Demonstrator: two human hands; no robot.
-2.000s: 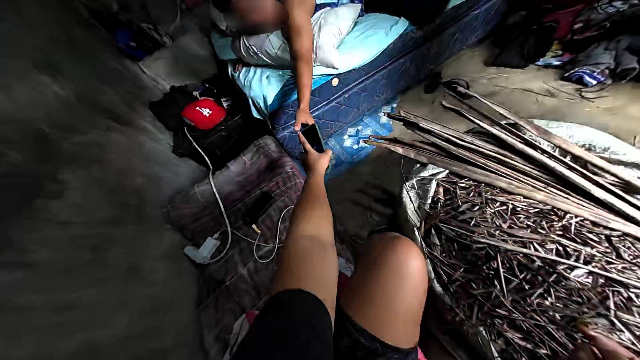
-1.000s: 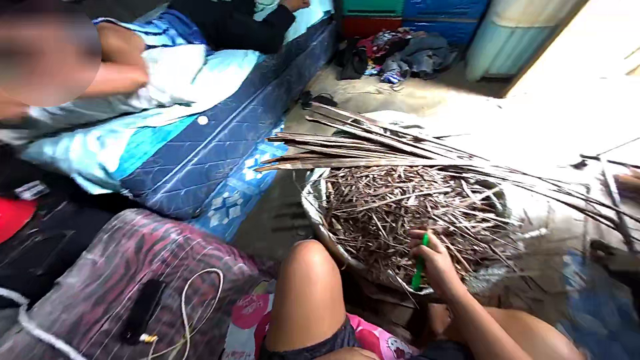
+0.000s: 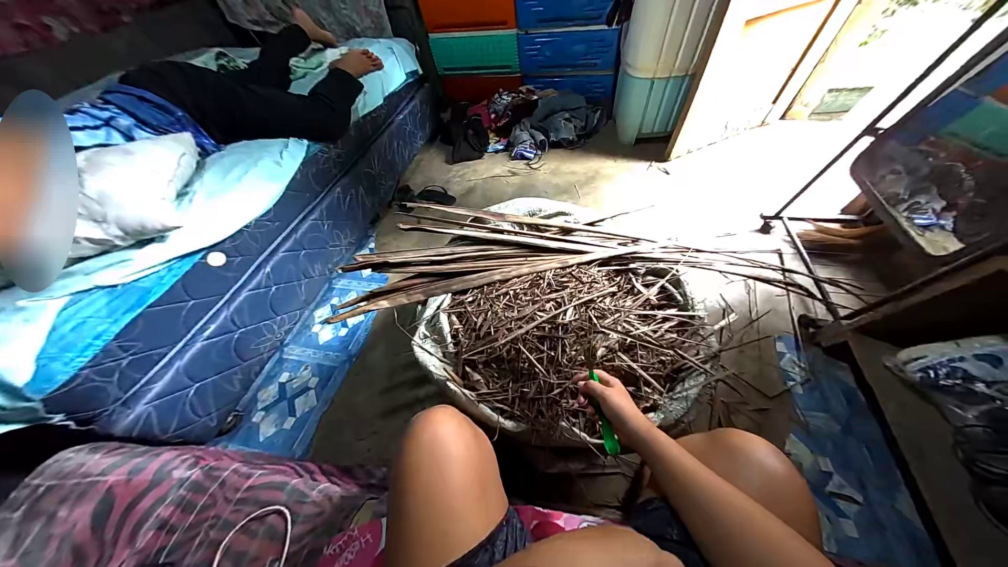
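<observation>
My right hand (image 3: pixel 610 400) is closed around a green-handled tool (image 3: pixel 606 425), over the near edge of a woven sack (image 3: pixel 431 346) that is rolled open. Whether the tool is a knife cannot be told, as its upper end is lost against the pile. Chopped dry brown leaf strips (image 3: pixel 535 346) fill the sack. Long dried leaf strips (image 3: pixel 488 264) lie across the far side of the pile, beyond my right hand. My left hand is not in view.
A person (image 3: pixel 260 87) lies on a blue mattress (image 3: pixel 236 315) at left. Clothes (image 3: pixel 543 122) lie on the floor by stacked plastic drawers (image 3: pixel 567 51). A patterned cushion or mattress (image 3: pixel 181 504) with a white cable is at lower left, a mirror (image 3: pixel 929 189) at right.
The view has swung right from the bed toward the sack. Two seconds ago one of my hands held a phone that another person's hand also touched; neither the phone nor that hand shows now.
</observation>
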